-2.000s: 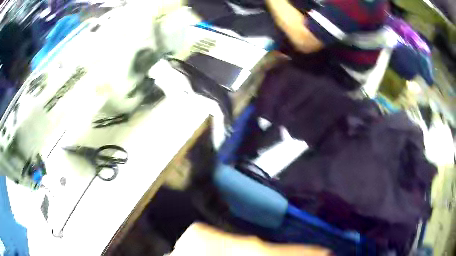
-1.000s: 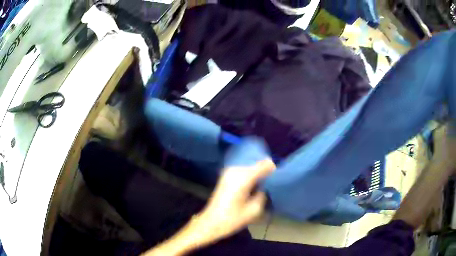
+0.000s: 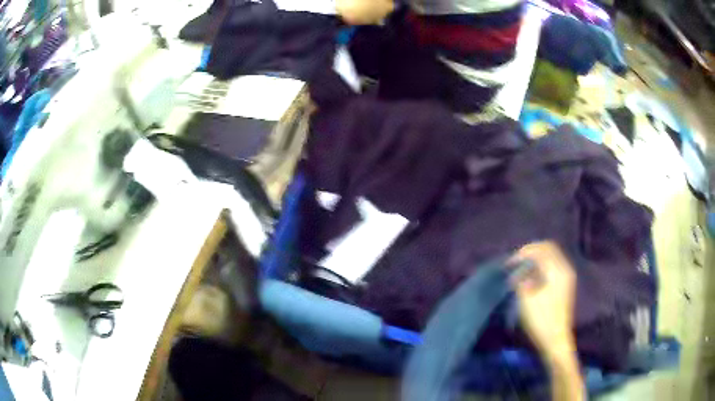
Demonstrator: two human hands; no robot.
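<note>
My right hand (image 3: 545, 294) reaches in from the bottom right, over the basket (image 3: 400, 335), and is closed on a blue fabric piece (image 3: 455, 329). The blue fabric hangs from my fingertips down and left to the bottom edge; it is blurred. My left hand is not in view. Dark purple garment pieces (image 3: 486, 196) fill the basket, with a white paper (image 3: 367, 247) on them. A pale blue padded roll (image 3: 317, 313) covers part of the basket's near rim.
The white sewing table (image 3: 149, 290) is at left, with the pale machine (image 3: 47, 196), black shears (image 3: 100, 301) and dark snips (image 3: 96, 247) on it. A dark cloth or strap (image 3: 227, 172) lies at its corner. Another person's hand (image 3: 364, 9) shows at the top edge.
The view has swung over the basket and back towards the table. My right hand now holds the blue fabric lower over the basket. My left hand, seen one second ago, has left the view.
</note>
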